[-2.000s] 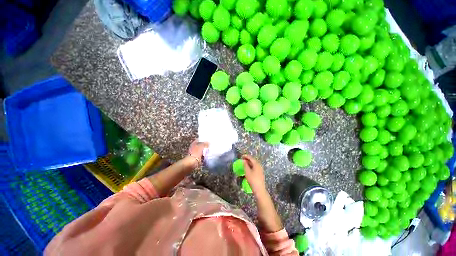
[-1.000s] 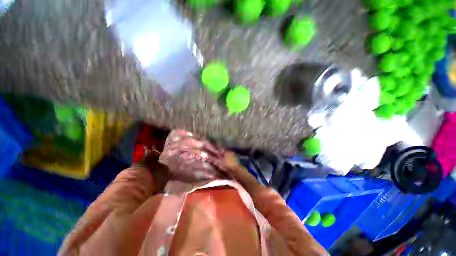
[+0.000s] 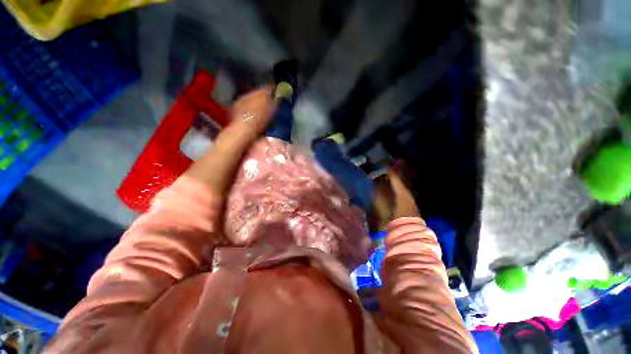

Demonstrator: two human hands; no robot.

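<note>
My left hand is small and blurred beside my dark trouser leg, near the top of my lap. Its fingers cannot be made out. My right hand is in shadow at the right side of my lap, and it is unclear whether it holds anything. A red plastic stool or container with an opening stands on the floor beside my left forearm. A green spiky ball lies on the speckled tabletop at the right.
Blue slatted crates with green balls stand at the left, with a yellow crate edge above. White rags and another green ball lie at the lower right, near pink material. A blue container shows under my right arm.
The view has swung from the tabletop down to the floor. Both hands have left the white bags and the ball and are beside my lap. The table now shows only at the right.
</note>
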